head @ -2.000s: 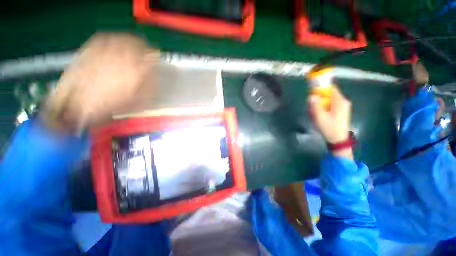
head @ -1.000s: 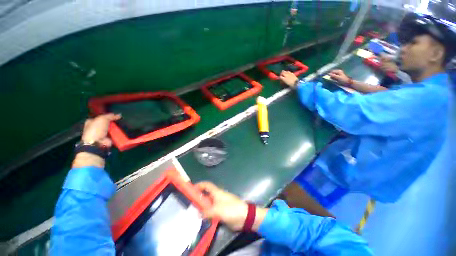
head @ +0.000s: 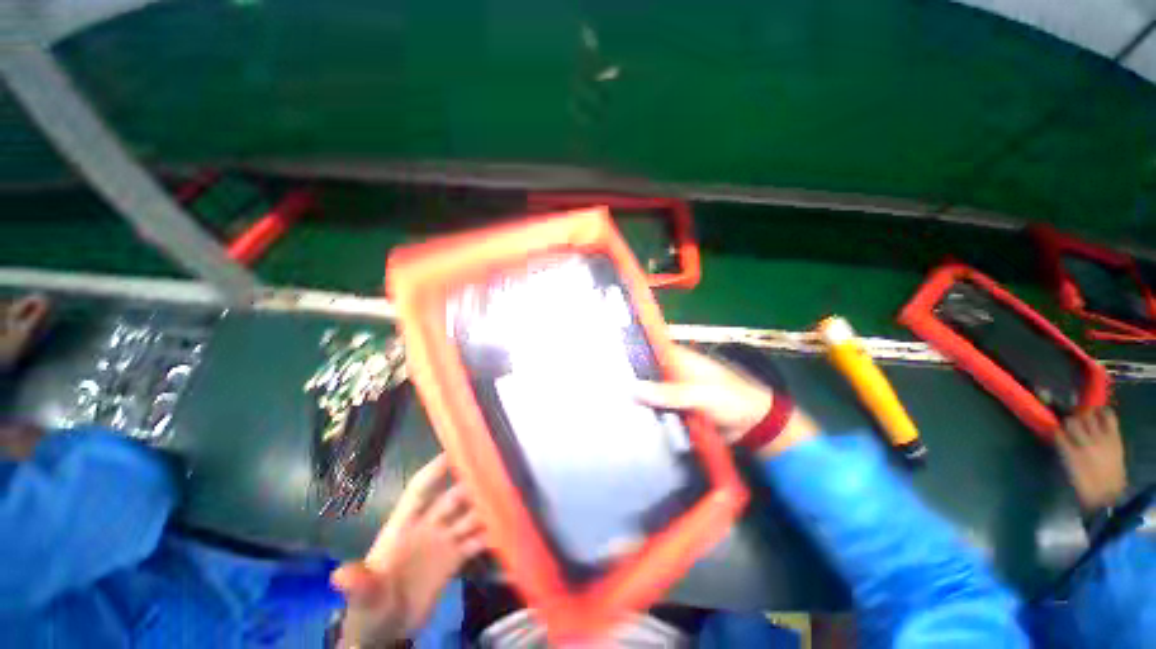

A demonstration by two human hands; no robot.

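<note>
A red frame around an open tablet is tilted in front of me, above the bench. The tablet's pale surface glares. My right hand grips the frame's right side, its thumb over the tablet. My left hand is at the frame's lower left edge with its fingers apart; whether the fingertips touch the frame is unclear. A pile of wired boards lies left of the frame, its black leads towards me. A yellow electric screwdriver lies to the right.
The green belt beyond the white rail carries other red-framed tablets. At right, another person's hand holds a red-framed tablet. At left are a neighbour's shiny parts and blue sleeve. A grey post slants at upper left.
The view has swung left. The framed tablet is now raised and tilted in my right hand. My left hand has left the other frame by the belt and is beside this one.
</note>
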